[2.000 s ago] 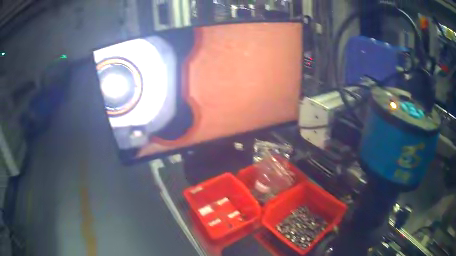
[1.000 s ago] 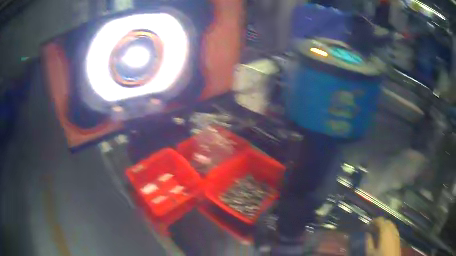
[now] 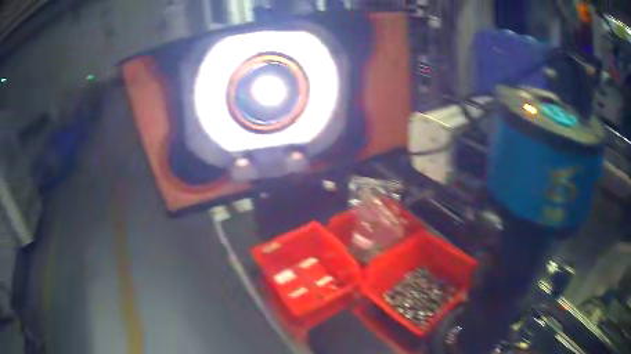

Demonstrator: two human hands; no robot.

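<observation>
No hand is in view. The monitor point(image 3: 387, 83) stands behind the bench and shows a bright white shape with an orange-brown ring and dark inner circles, two small dots below and orange-brown at the sides. The video microscope point(image 3: 543, 169), a blue cylinder with a glowing top display, stands at the right on a black body. The part under it is out of view. In front of the monitor, one red bin point(image 3: 308, 273) holds a few white rectangles, and another red bin point(image 3: 418, 294) holds many small silvery metal pieces.
A crinkled clear plastic bag point(image 3: 377, 218) lies in the rear red bin. A white box point(image 3: 434, 144) with cables stands right of the monitor. Machine rails and metal fittings point(image 3: 553, 311) run along the lower right. A floor aisle with a yellow line point(image 3: 126, 276) lies left.
The ring image has moved from the screen's left edge to near its middle. The camera view swung right and back; a blurred hand seen low at the right a second ago is out of view.
</observation>
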